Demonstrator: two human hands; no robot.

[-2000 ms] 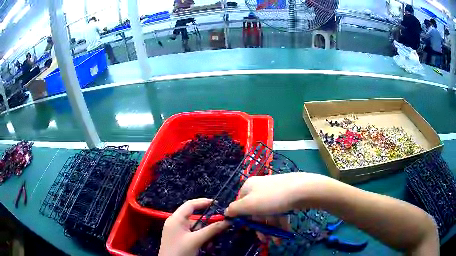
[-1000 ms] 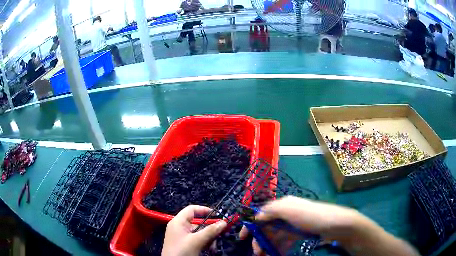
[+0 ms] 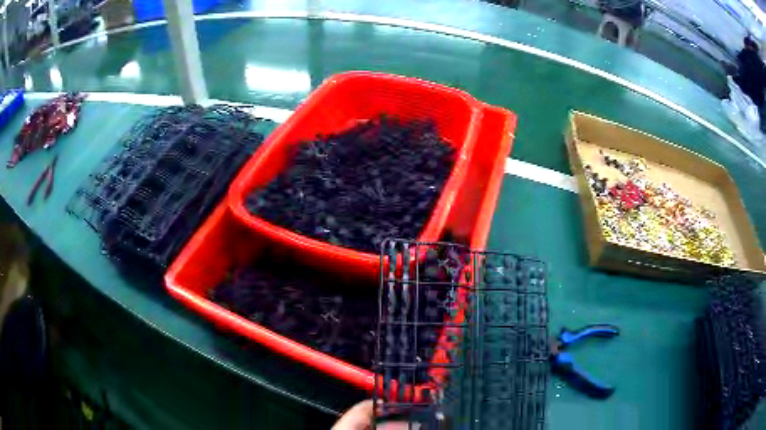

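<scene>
My left hand (image 3: pixel 359 416) is cut off by the bottom edge; only a little of it shows, at the lower end of an upright black sprue frame (image 3: pixel 406 323) that it holds. The frame stands over the right corner of the lower red basket (image 3: pixel 269 339). More black grid (image 3: pixel 511 327) shows just right of it over the bench; I cannot tell if it is the same piece. The upper red basket (image 3: pixel 243 186) holds heaped dark moulded parts (image 3: pixel 361 180); more lie in the lower one. My right hand and the side cutters are not in view.
Blue-handled pliers (image 3: pixel 579 359) lie open right of the grids. A cardboard tray (image 3: pixel 655 259) of small mixed pieces is at right, with a black stack (image 3: pixel 732 353) below it. Loose black frames (image 3: pixel 168 176), red-handled pliers (image 3: pixel 44 180) and a dark red pile (image 3: pixel 46 122) are at left.
The view has tilted down and turned. My right hand and the blue-handled cutters have left the picture. My left hand has moved lower, and the sprue frame now stands more upright.
</scene>
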